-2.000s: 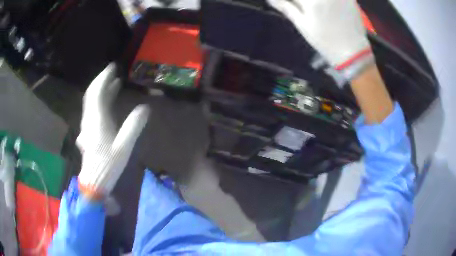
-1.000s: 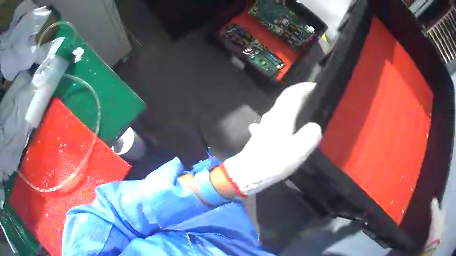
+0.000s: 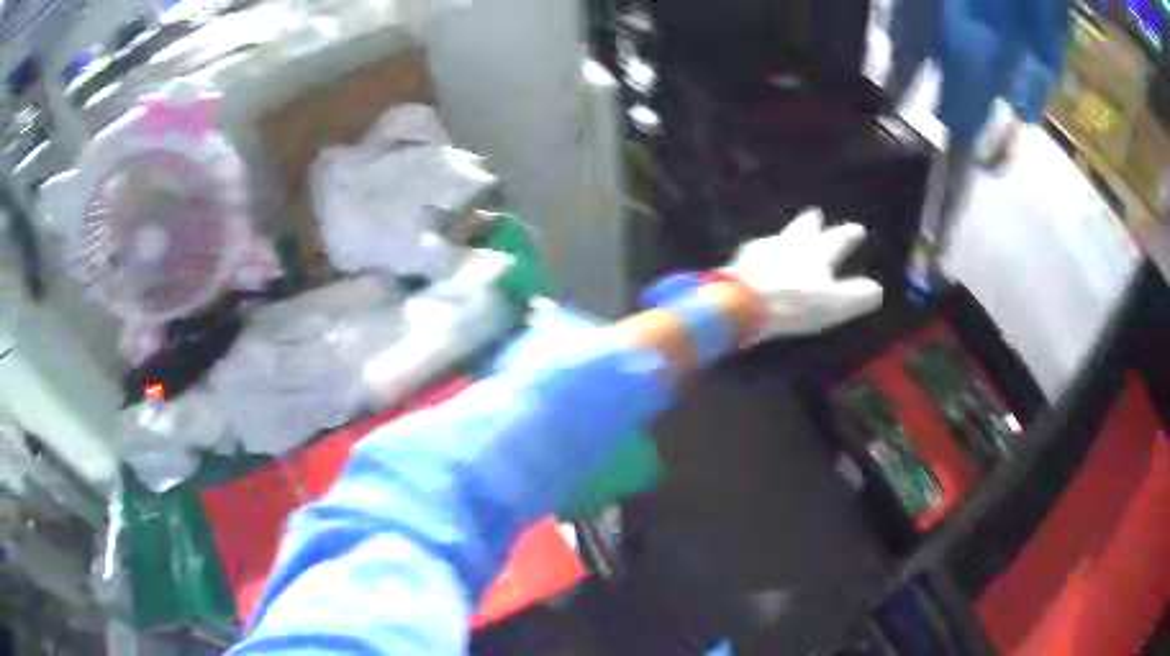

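Note:
My left hand [image 3: 808, 276], in a white knitted glove with a red cuff edge, is stretched out over the dark floor area, fingers spread and empty. My right hand is not in view. A black tote [image 3: 847, 451] lined with red foam lies below and right of my left hand, with green circuit boards [image 3: 888, 429] in it. A larger black tote with a red foam sheet [image 3: 1091, 545] is cut off at the lower right edge. The picture is blurred.
At left is a bench with a green top [image 3: 167, 551], a red foam sheet [image 3: 250, 525], crumpled whitish cloths or bags [image 3: 289, 372] and a pink fan [image 3: 154, 237]. A person in blue [image 3: 994, 64] stands at the upper right.
The view has swung left, bringing in the fan and the person. My left hand has come off the large tote's edge and is spread in the air. My right hand has left the picture.

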